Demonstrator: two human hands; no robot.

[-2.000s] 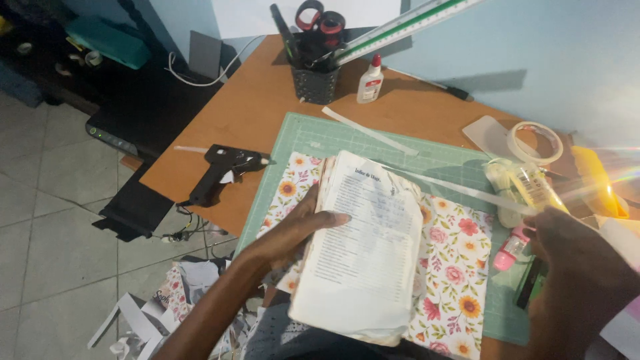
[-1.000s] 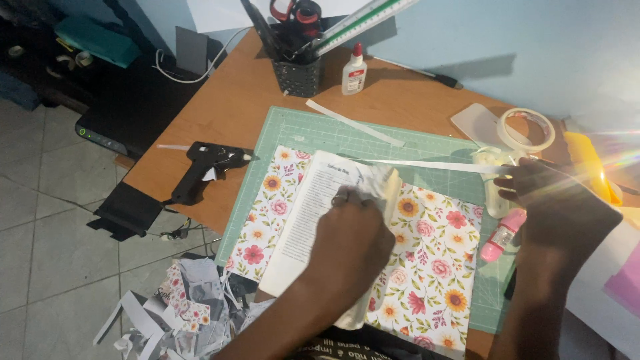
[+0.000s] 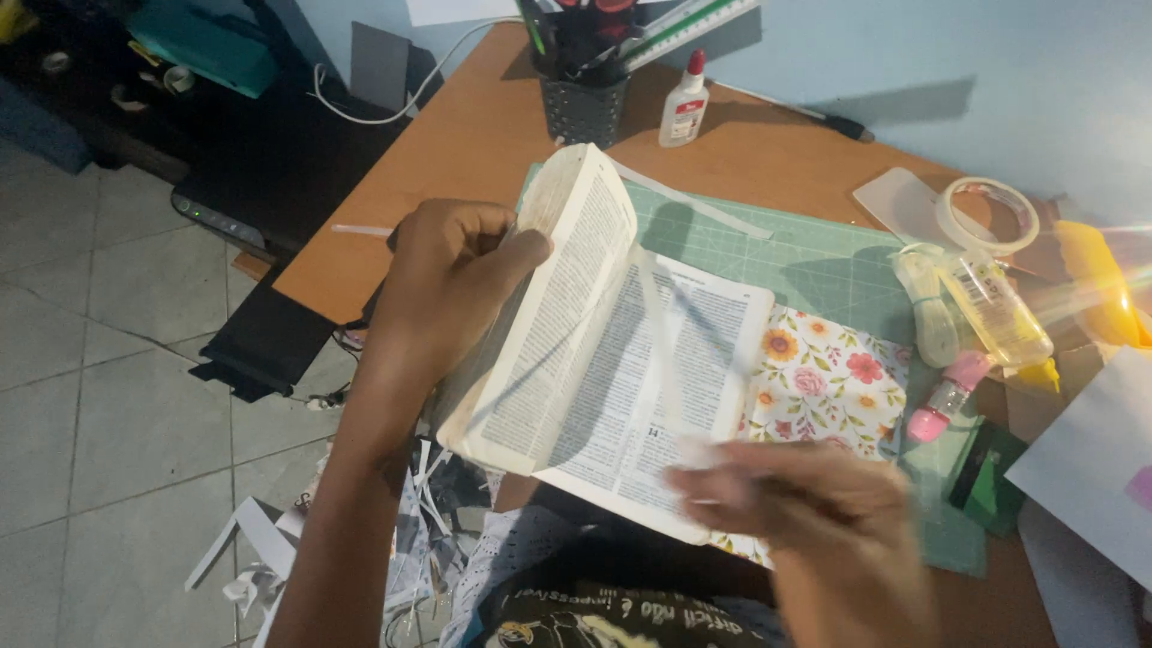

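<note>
A thick, worn book (image 3: 693,360) lies open over a floral-print cover sheet (image 3: 823,373) on the green cutting mat (image 3: 810,270). My left hand (image 3: 450,279) grips the raised left block of pages, thumb on the page face. My right hand (image 3: 810,522), blurred, is over the book's lower right corner. Its fingertips pinch the lower end of a narrow, pale translucent strip (image 3: 661,333), which runs up across the open right page near the spine.
Behind are a pen holder (image 3: 583,108), a glue bottle (image 3: 684,103) and a loose strip (image 3: 693,198). To the right are a tape roll (image 3: 987,214), a clear bottle (image 3: 999,306) and a pink glitter tube (image 3: 948,396). Paper scraps (image 3: 261,540) lie low at left.
The book has gone from its front pages to an inner spread, its left pages now raised by my left hand. My right hand has moved from the mat's right side toward the book, bringing the strip over it.
</note>
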